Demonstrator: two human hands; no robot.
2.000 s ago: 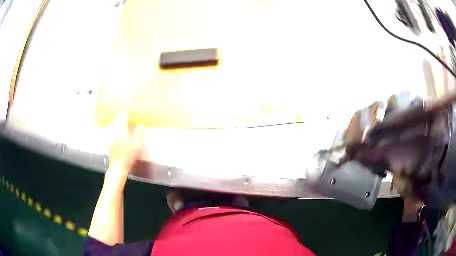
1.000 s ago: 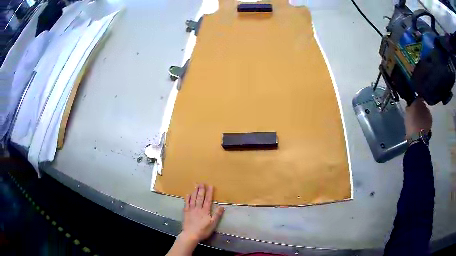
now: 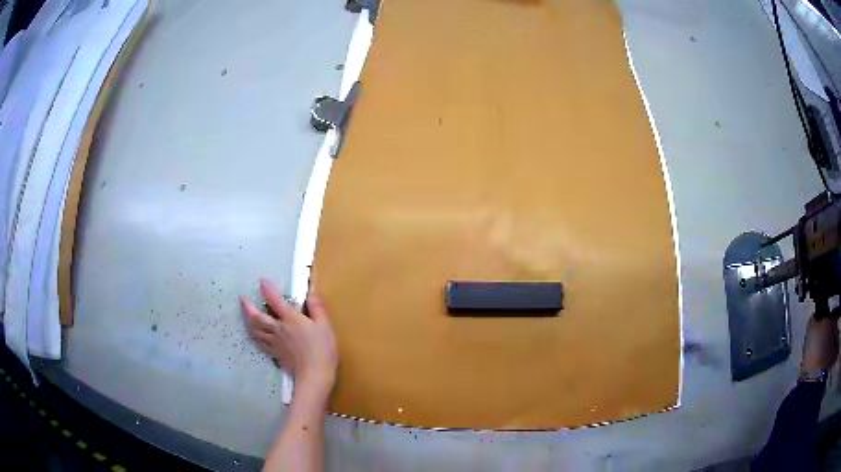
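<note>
The tan pattern template (image 3: 498, 194) lies on a stack of white fabric (image 3: 309, 217), which shows as a white strip along its left edge and a thin line at the right. A dark bar weight (image 3: 503, 298) lies on its lower part. My left hand (image 3: 297, 336) is over the lower left edge, thumb on the template side and fingers spread on the outer side. It mostly hides what is under it, so its hold is unclear. My right hand (image 3: 819, 346), partly hidden, grips the cutting machine (image 3: 821, 244), cut off at the right edge. Its base plate (image 3: 758, 309) stands on the table.
A metal clamp (image 3: 337, 115) grips the left edge of the lay, with another (image 3: 362, 6) at the top. A pile of white pieces with a tan edge (image 3: 46, 184) lies at left. A black cable (image 3: 795, 83) runs down at right. The riveted table edge (image 3: 166, 442) curves below.
My left hand has moved from the bottom edge of the template to its lower left edge, over the clamp seen there before. The machine now appears lower and farther right. The view has shifted closer.
</note>
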